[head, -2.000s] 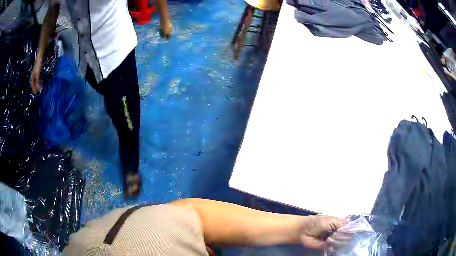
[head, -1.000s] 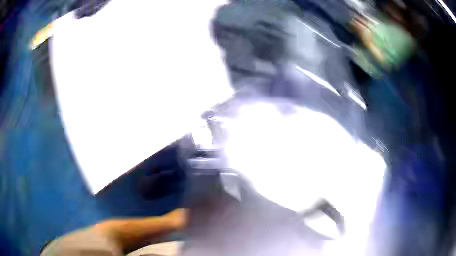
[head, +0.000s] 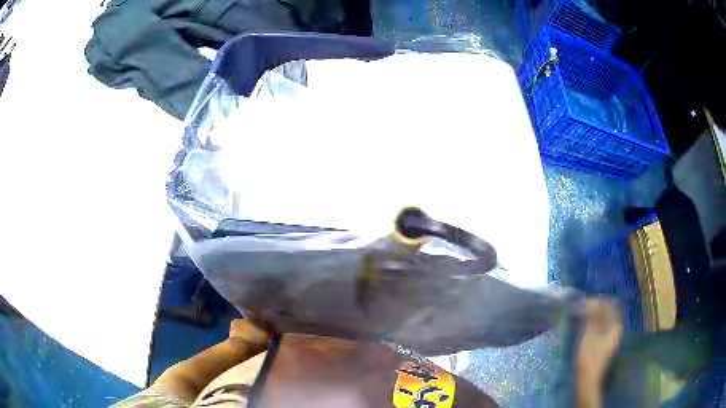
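Observation:
A grey, see-through film, which looks like a clear garment bag (head: 294, 279), stretches across the near side of the basket (head: 318, 46). Whether a dark garment is inside it is unclear. My left hand (head: 251, 331) is at its lower left edge, closed on it and partly hidden. My right hand (head: 599, 331), blurred, grips its right end. A curved black hook (head: 470, 243) with a tan end stands over the middle of the film. Glaring white sheets, a stack of poly bags (head: 382, 143), fill the basket.
The white work table (head: 80, 183) is at the left, with dark garments (head: 151, 56) at its far side by the basket. Blue crates (head: 597, 103) stand on the floor at the right. A cardboard box (head: 654, 275) is at the right. My brown apron shows below.
The view has swung right from the aisle and table to the basket. The walking person is out of view. My right hand has come into view, and the film is now spread between both hands.

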